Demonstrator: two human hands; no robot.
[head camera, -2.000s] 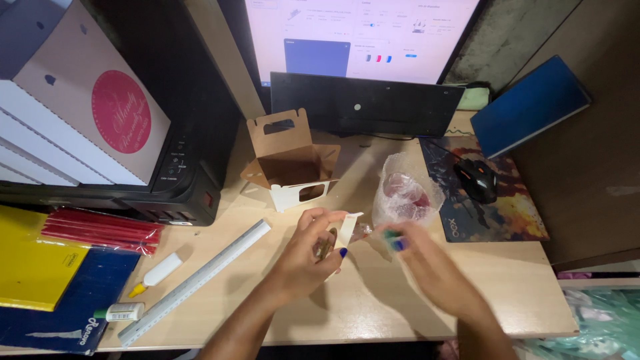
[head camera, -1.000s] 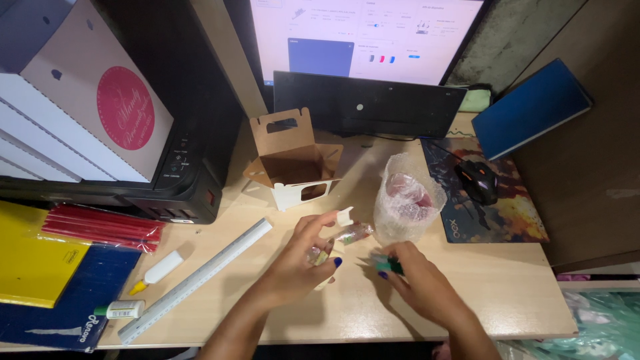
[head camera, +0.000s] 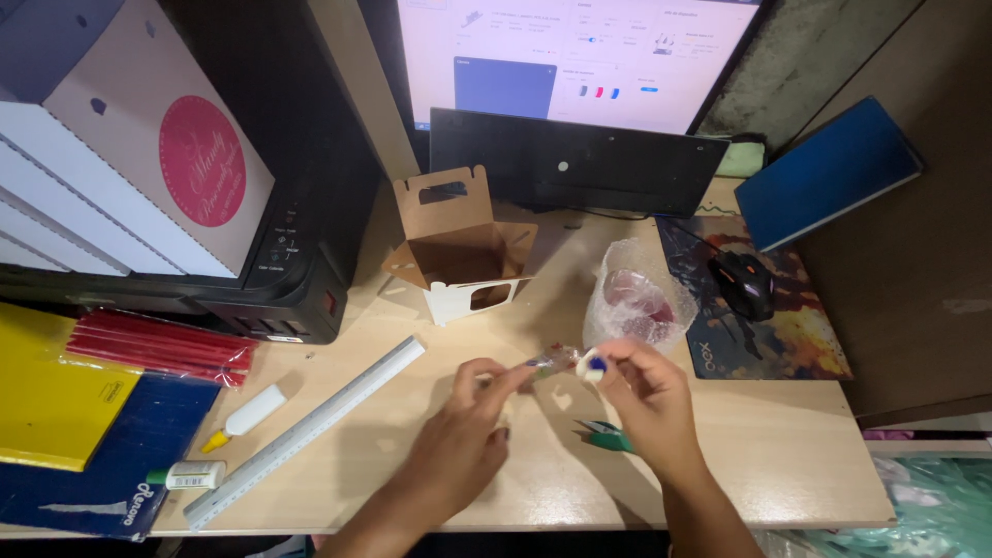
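My left hand (head camera: 473, 434) pinches one end of a small clear plastic packet (head camera: 556, 360) with reddish and green bits in it. At the packet's other side, my right hand (head camera: 647, 395) holds a small whitish piece (head camera: 590, 364) between thumb and finger. Green-handled scissors (head camera: 608, 439) lie on the desk just left of my right wrist. Behind the right hand stands a bubble-wrap bundle (head camera: 639, 298) with something pink inside. An open cardboard box with a handle (head camera: 469, 248), brown inside and white outside, stands behind my left hand.
A ruler (head camera: 310, 430), a white glue tube with a yellow tip (head camera: 252, 411) and a small green-capped bottle (head camera: 194, 474) lie at left. Behind them are red sticks (head camera: 159, 345) and a black printer (head camera: 310, 287). A keyboard (head camera: 573, 163) leans against the monitor; a mouse (head camera: 744, 283) is at right.
The scissors, in my right hand a second ago, now lie on the desk. My right hand has moved up to the packet and taken hold of the whitish piece.
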